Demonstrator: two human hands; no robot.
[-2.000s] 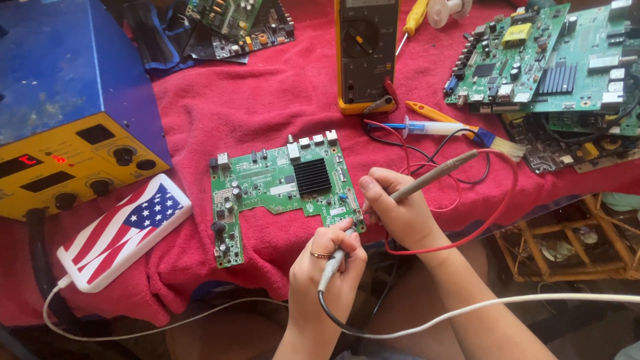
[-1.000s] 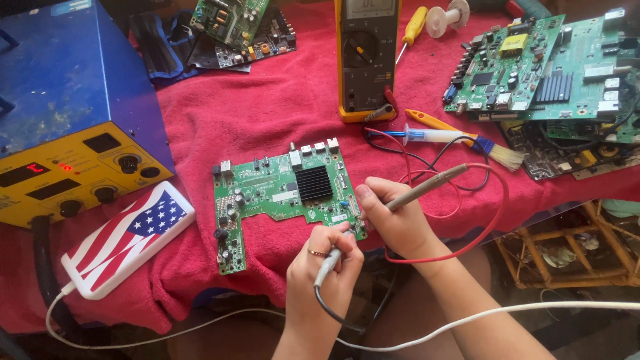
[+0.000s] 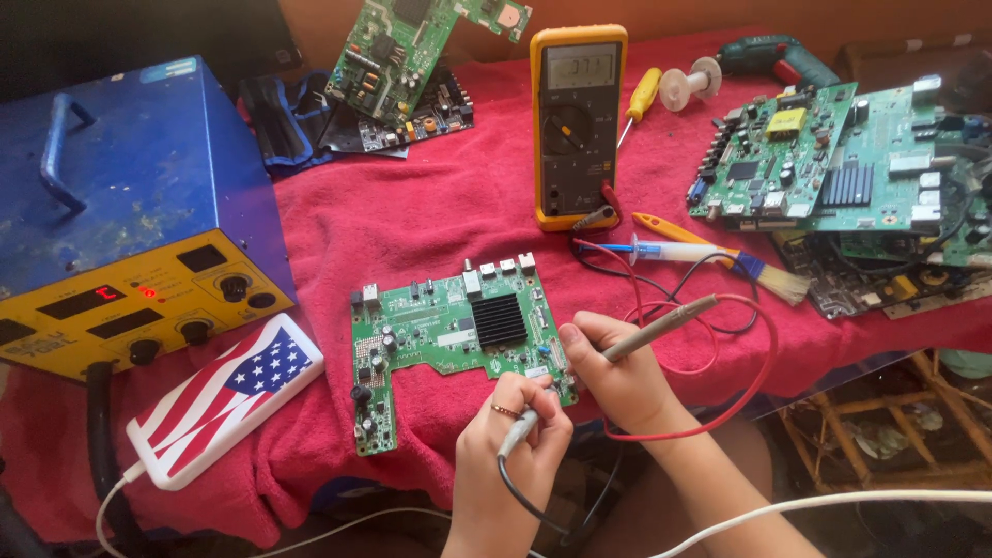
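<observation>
A green circuit board point(image 3: 449, 333) with a black finned heat sink point(image 3: 499, 321) lies on a red cloth. My left hand point(image 3: 511, 449) grips a grey test probe point(image 3: 518, 432) with a black lead at the board's lower right corner. In my right hand point(image 3: 620, 372) is a second grey probe point(image 3: 659, 328) with a red lead, held at the board's right edge. Fingers hide both probe tips, so contact cannot be told. A yellow-cased multimeter point(image 3: 576, 124) stands behind the board, its display lit with digits.
At left are a blue and yellow soldering station point(image 3: 139, 217) and a flag-patterned power bank point(image 3: 225, 403) with a white cable. A syringe point(image 3: 666, 250), a brush point(image 3: 744, 267), a screwdriver point(image 3: 643, 97) and a spool point(image 3: 690, 84) lie behind my right hand. Stacked boards point(image 3: 775, 155) occupy the right.
The view has shifted, now showing more of the far side of the table. Both hands stay at the board's right side with the probes held.
</observation>
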